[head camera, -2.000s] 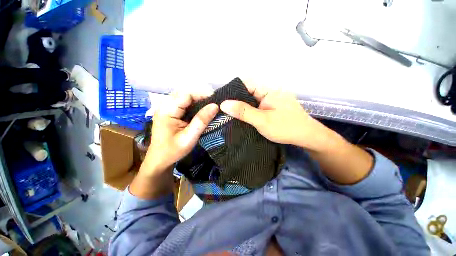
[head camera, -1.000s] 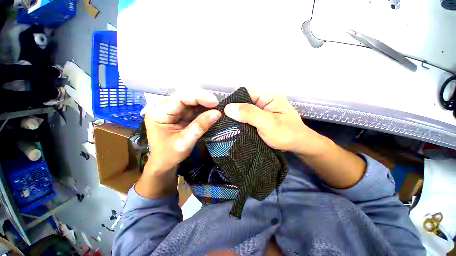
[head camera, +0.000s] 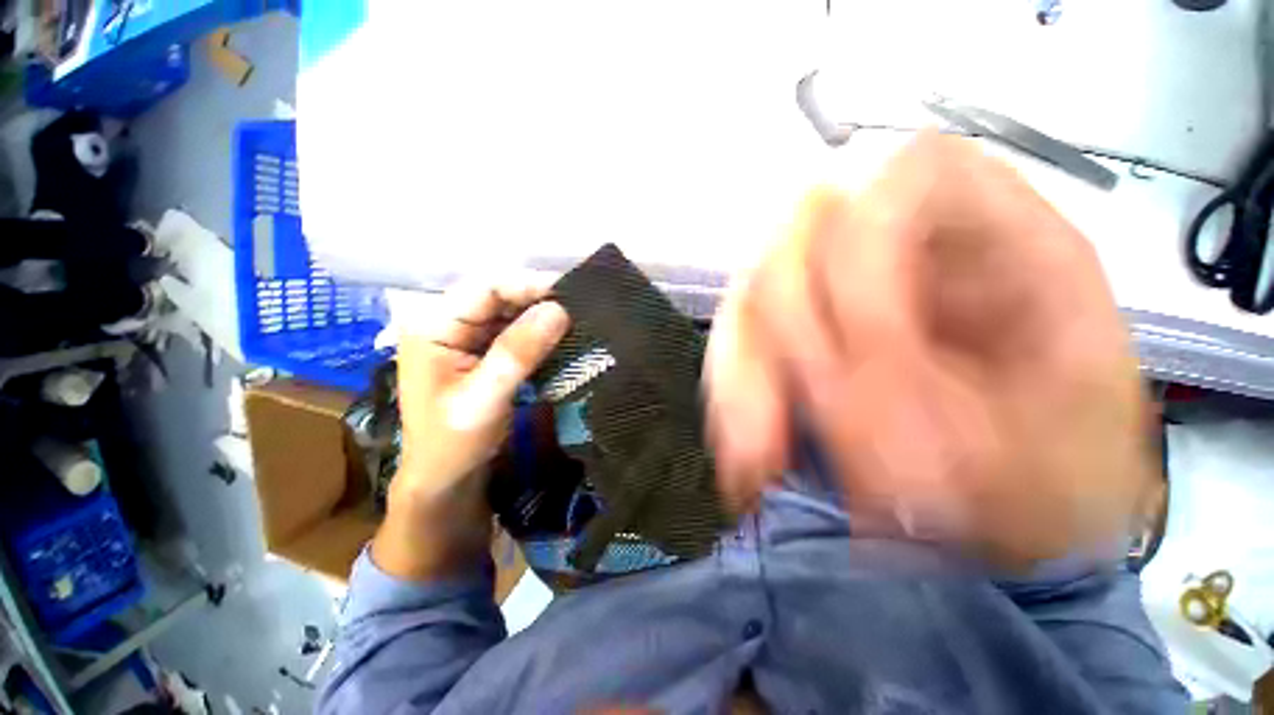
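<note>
The dark herringbone garment piece (head camera: 643, 391) hangs in front of the table edge over the wearer's lap, with one pointed corner up and a white and light-blue band showing. My left hand (head camera: 468, 370) pinches its left edge near the corner between thumb and fingers. My right hand (head camera: 936, 349) is raised close to the camera, large and blurred, off the piece. Its fingers look curled; whether it holds anything small cannot be told.
White sewing table (head camera: 559, 126) ahead, with slim tweezers (head camera: 1027, 143) and black-handled shears (head camera: 1236, 238) at right. Blue basket (head camera: 280, 252) and cardboard box (head camera: 296, 475) at left. Gold-ringed scissors (head camera: 1210, 601) lie lower right.
My right hand has let go of the piece and moved right and up towards the camera. My left hand still holds the piece, whose corner now stands free.
</note>
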